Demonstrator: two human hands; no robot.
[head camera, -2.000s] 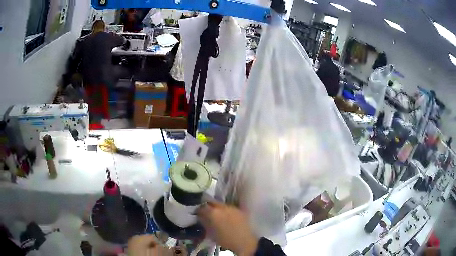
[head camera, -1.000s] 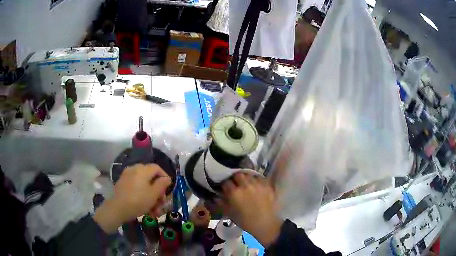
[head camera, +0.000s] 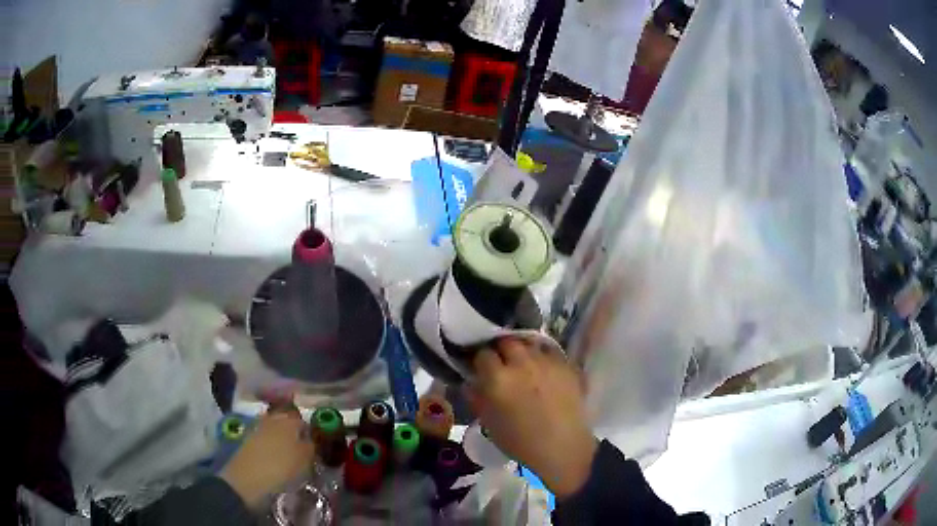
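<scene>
A large black thread spool (head camera: 483, 293) with a pale green flat end and a white band around its body stands on the right black dish. My right hand (head camera: 534, 406) is at the spool's lower front, its fingers on the white band. A dark thread cone (head camera: 316, 293) with a pink rim stands on a pin in the left spool seat (head camera: 269, 327). My left hand (head camera: 275, 447) is below that seat, beside the small thread cones (head camera: 365, 462). Its fingertips are blurred, and I cannot tell if it holds thread.
A clear plastic bag (head camera: 719, 226) hangs at the right. White and black cut fabric (head camera: 134, 421) lies at the left. Yellow-handled snips (head camera: 313, 156), a blue packet (head camera: 442, 200) and a white sewing machine (head camera: 185, 103) are on the far table. A control panel (head camera: 863, 478) is at the lower right.
The view has tilted down, showing more of the small cones. My left hand has moved down from in front of the left seat. My right hand stays at the large spool's white band.
</scene>
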